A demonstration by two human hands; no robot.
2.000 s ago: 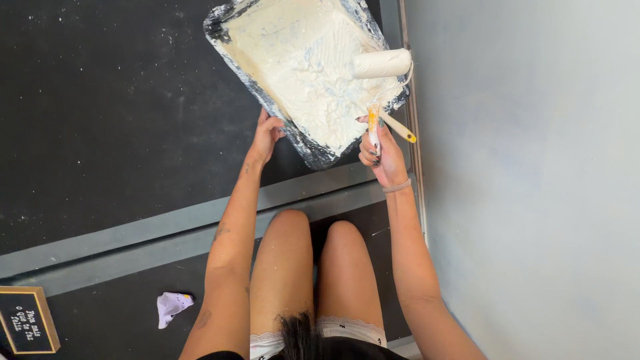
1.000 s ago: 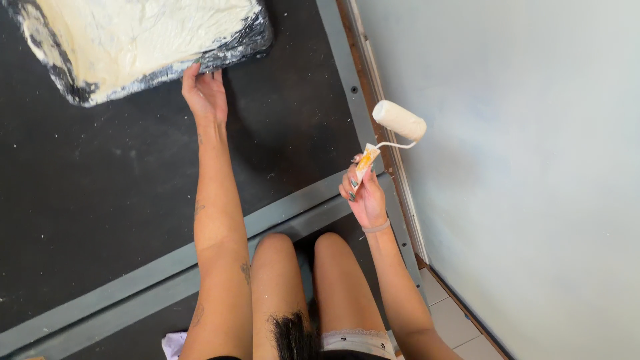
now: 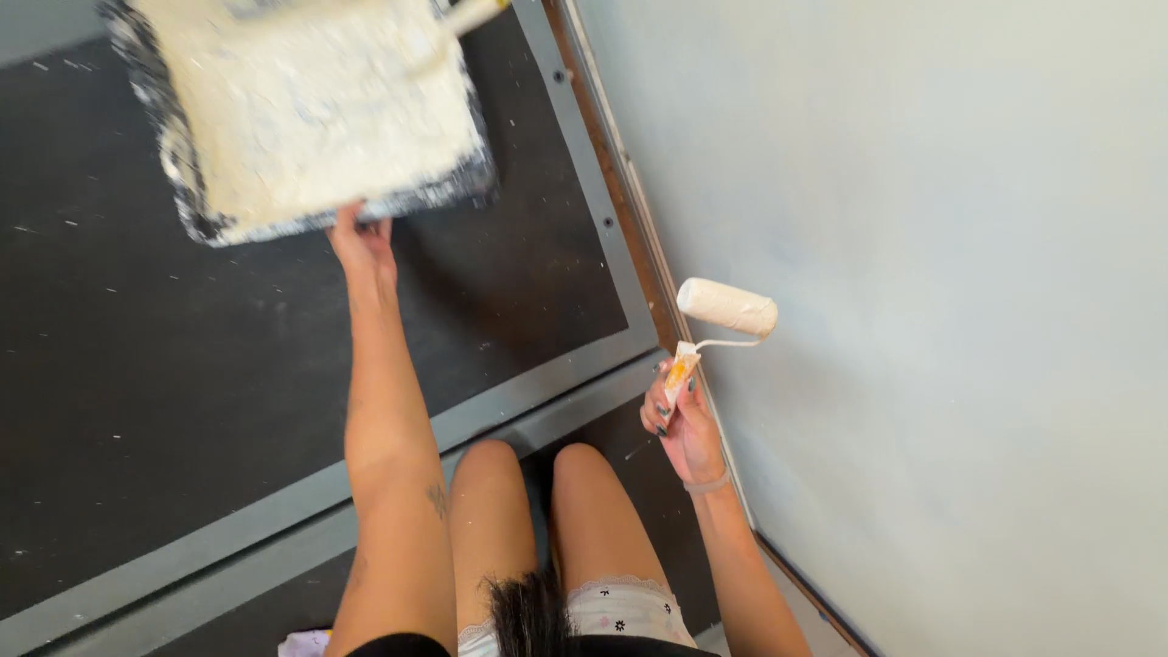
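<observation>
My left hand (image 3: 365,239) grips the near edge of a dark paint tray (image 3: 474,182) whose inside is coated with thick cream-white paint. The tray is at the upper left and slightly blurred; its far edge is out of view. A brush or tool handle (image 3: 473,15) with a yellow tip sticks out over its right rim. My right hand (image 3: 680,415) holds a small paint roller (image 3: 728,307) by its paint-smeared handle. The roller's cream-coated sleeve points up, away from my fingers, in front of the pale wall and apart from the tray.
A pale blue-grey wall (image 3: 912,274) rises on the right, with a brown and white strip along its base. Below me are black panels (image 3: 228,365) with grey metal borders (image 3: 547,365), speckled with paint. My knees are at the bottom centre, and a pale purple item (image 3: 304,643) lies at the lower edge.
Two seconds ago the roller was over the tray; now my right hand holds it apart, by the wall. The tray is still in my left hand and sits further left in view. The view has shifted.
</observation>
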